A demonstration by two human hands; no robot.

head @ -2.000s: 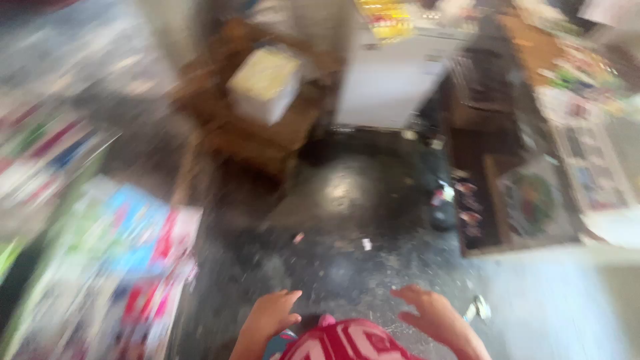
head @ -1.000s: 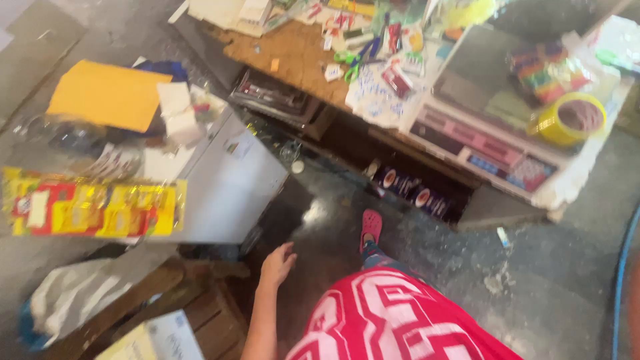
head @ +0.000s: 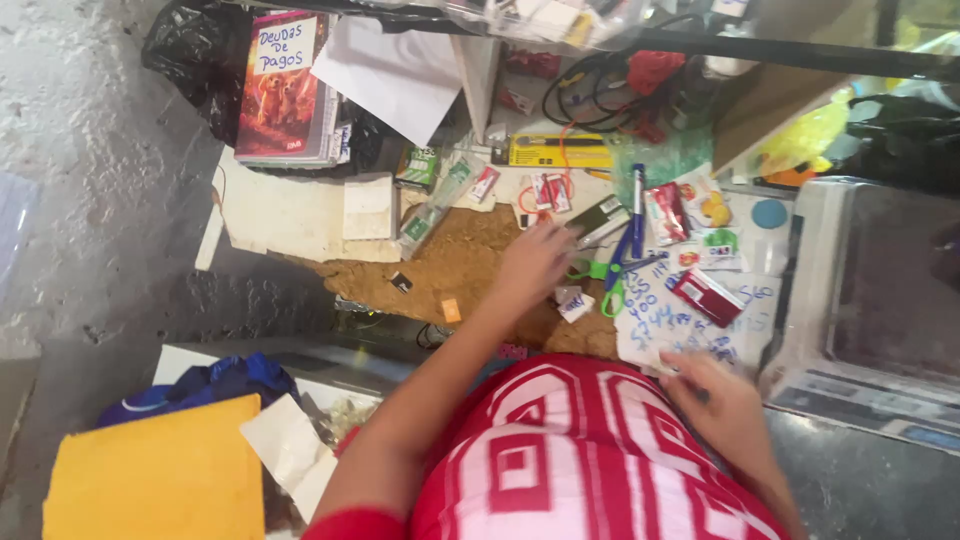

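Note:
My left hand reaches over the worn wooden desk, its fingertips at a small red-and-white packet and beside a dark green box; whether it grips anything is unclear. Right of it lie green-handled scissors and a blue marker. My right hand is at the desk's near edge, by a paper covered with blue handwriting. Its fingers are curled and blurred, so I cannot see if they hold something. A dark red box rests on that paper, above the hand.
Notebooks stand stacked at the back left, near a black plastic bag. A shelf edge crosses above the desk. A grey scale-like appliance sits at the right. A yellow envelope lies at the lower left.
The view has swung over to the desk, now much closer. My left hand, over the floor one second ago, is now above the desk top. My right hand is back in view.

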